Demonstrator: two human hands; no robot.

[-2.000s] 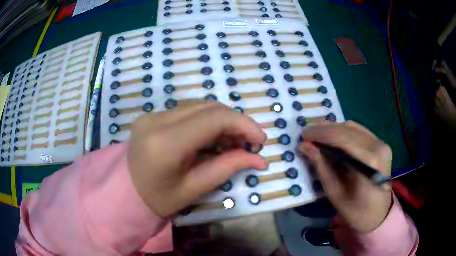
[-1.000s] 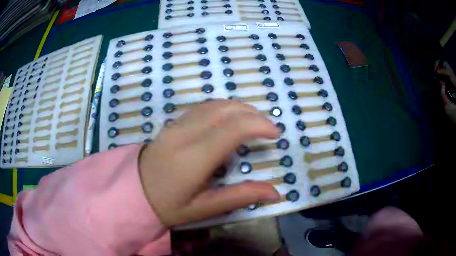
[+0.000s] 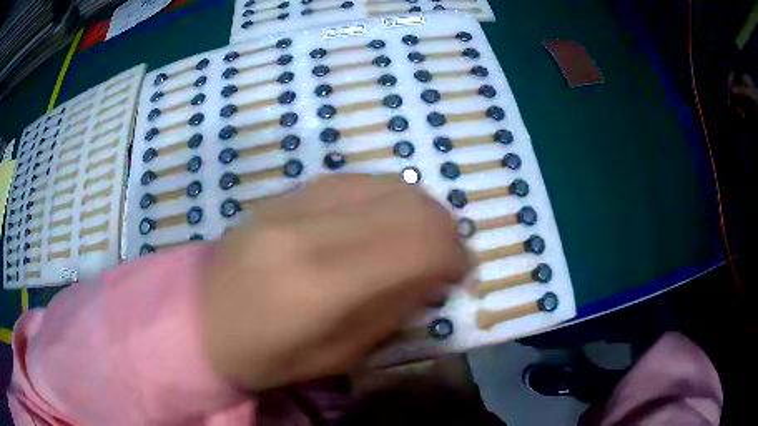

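Note:
The main white foam tray [image 3: 532,166] lies in front of me, with small dark discs at the ends of tan dumbbell-shaped slots. My left hand [image 3: 341,274], blurred, is over its lower middle, with the fingers drawn together near the right column. Whether it holds a disc cannot be seen. A disc [image 3: 547,302] sits at the right end of the lowest right-column slot; the left end shows bare tan. One disc [image 3: 410,175] flashes white. My right hand is not visible; only its pink sleeve shows at the lower right.
A second foam tray [image 3: 73,179] lies left, partly unfilled. A third tray [image 3: 352,13] is behind, cut off. A red-brown square [image 3: 573,63] and a thin red line [image 3: 706,150] are to the right. Stacked grey edges [image 3: 37,33] and a white paper [image 3: 137,12] are upper left.
The view has shifted, with the main tray now further left. My left hand's fingers have drawn together and moved towards the right column. The lowest right-column slot's left disc is gone.

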